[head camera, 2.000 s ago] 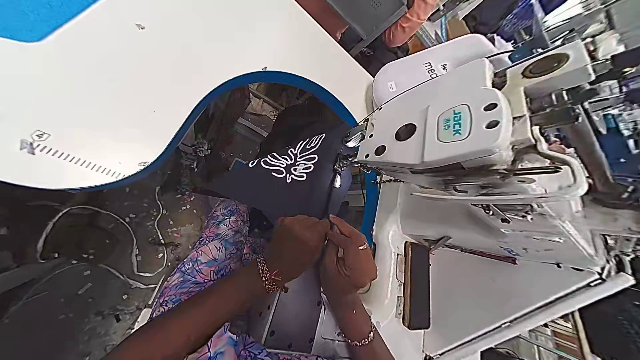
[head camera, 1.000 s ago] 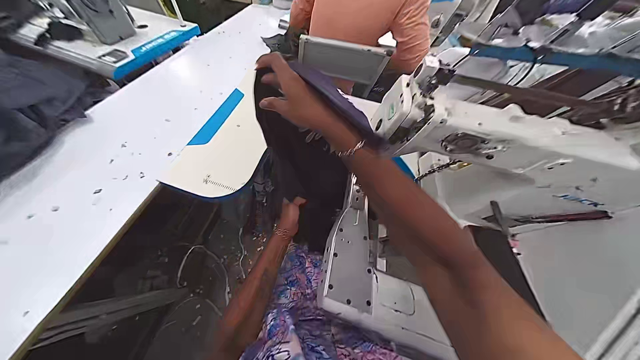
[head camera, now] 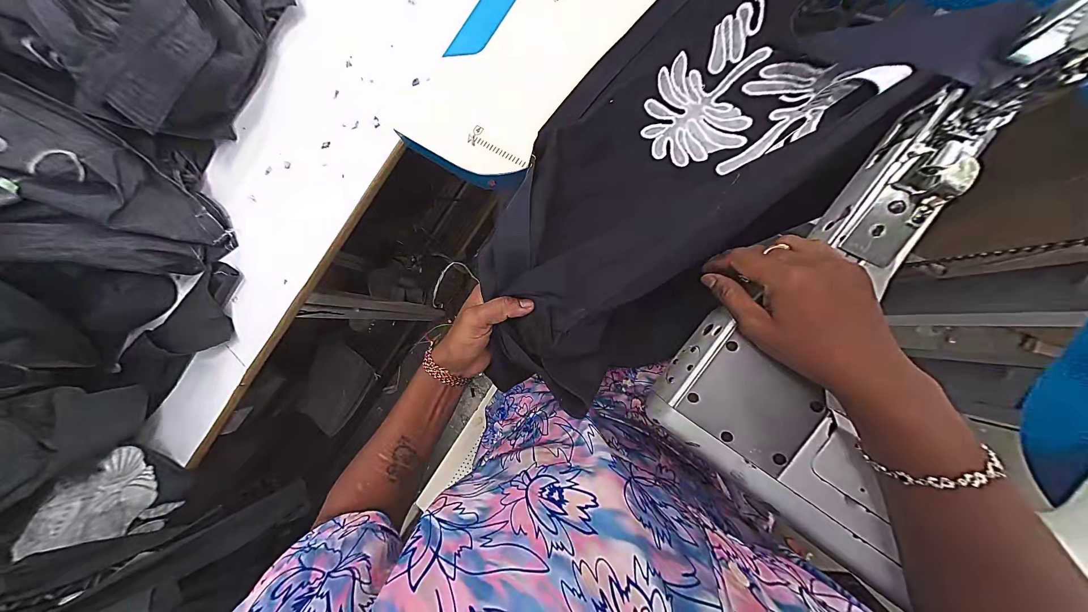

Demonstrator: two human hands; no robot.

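Note:
A dark navy fabric piece with a white leaf-like pattern hangs across the middle, between the table and the sewing machine bed. My left hand grips its lower left part, thumb on top and the other fingers hidden beneath the cloth. My right hand lies at the fabric's right edge, over the metal machine bed, fingers bent; whether they pinch the cloth is not clear. The metal parts of the machine arm run up to the right, beside the fabric.
At the left, piles of dark garments cover part of the white table, which carries scattered lint. A cream board with a blue edge and a printed scale juts toward the fabric. A blue object stands at the right edge.
My right hand, raised at the far end of the fabric a second ago, is now low beside the machine bed. The fabric's white pattern has come into full sight. The view has shifted strongly.

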